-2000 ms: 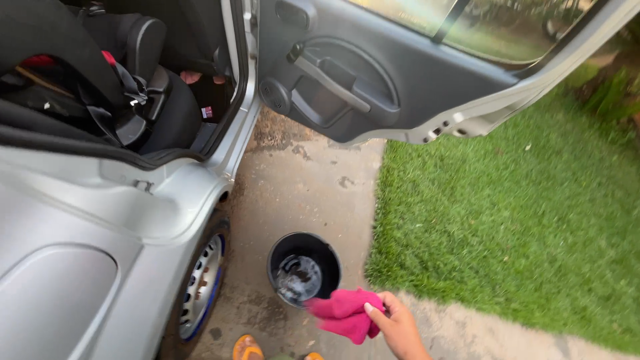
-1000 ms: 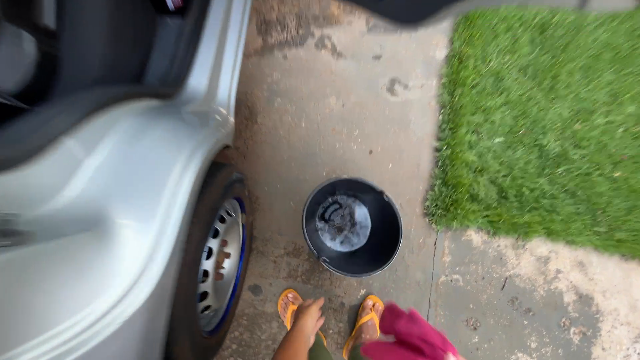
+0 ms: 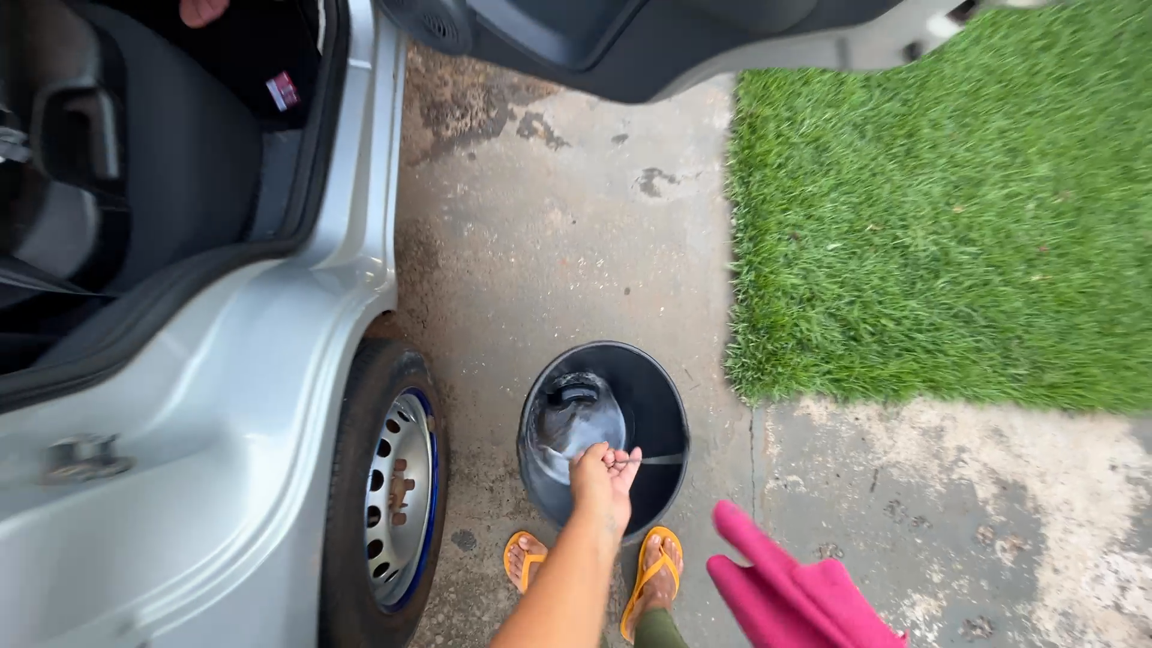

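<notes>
My left hand (image 3: 607,477) is over the near part of a black plastic bucket (image 3: 666,396), its fingers curled on what looks like the bucket's thin handle (image 3: 661,460). Sudsy water (image 3: 589,427) lies in the bucket, with a dark object (image 3: 573,394) in it that I cannot identify. A bright pink cloth (image 3: 801,585) shows at the lower right, right of the bucket. My right hand is out of the frame.
To the left stands a silver car (image 3: 207,432) with its rear wheel (image 3: 396,504) beside the bucket. An open car door (image 3: 630,45) spans the top. Grass (image 3: 936,234) borders the concrete (image 3: 558,234) on the right. My feet in orange flip-flops (image 3: 661,576) are just below the bucket.
My left hand has moved forward from near my feet to over the bucket. The pink cloth, held over the bucket's edge two seconds ago, is now at the lower right.
</notes>
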